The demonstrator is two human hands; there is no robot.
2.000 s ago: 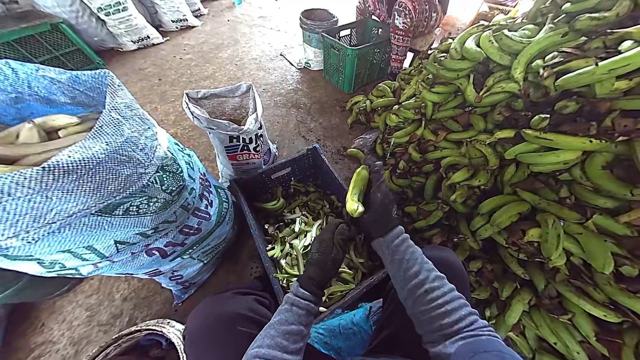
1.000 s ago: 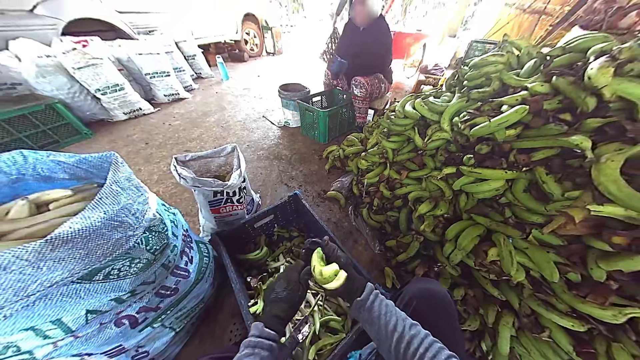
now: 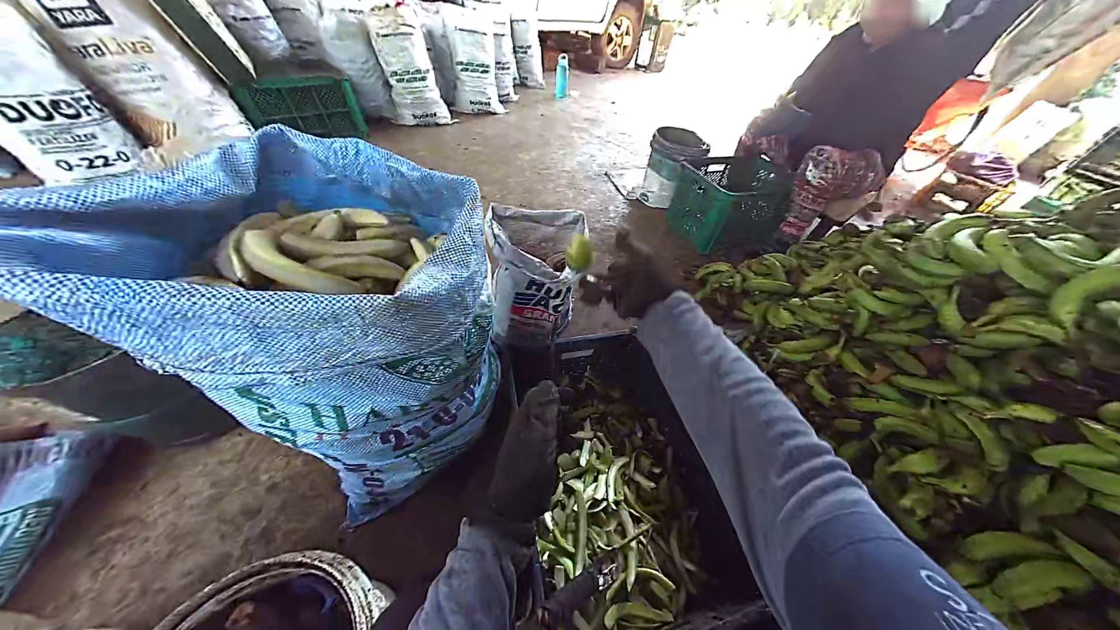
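Note:
My right hand (image 3: 640, 278), in a dark glove, reaches out beyond the dark crate (image 3: 595, 343). A greenish-yellow banana or plantain piece (image 3: 578, 253) is just left of its blurred fingers; whether they touch it is unclear. Behind it stands a small white sack (image 3: 535, 293), its mouth open. My left hand (image 3: 525, 451), also in a dark glove, is at the crate's left side, fingertips pointing away from me; its palm is hidden. Green and pale peelings (image 3: 612, 507) fill the crate. At left, a big blue-and-white woven sack (image 3: 367, 332) holds peeled bananas or plantains (image 3: 324, 249).
A large heap of green bananas or plantains (image 3: 927, 376) lies on the right. Ahead are a green plastic crate (image 3: 722, 210), a bucket (image 3: 669, 171) and a seated person (image 3: 857, 96). White sacks (image 3: 411, 70) line the back left. A round container (image 3: 280, 577) stands at bottom left.
My right hand has moved from above the peelings out toward the small white sack. My left hand is now apart from it, by the crate's left side. The view has turned left.

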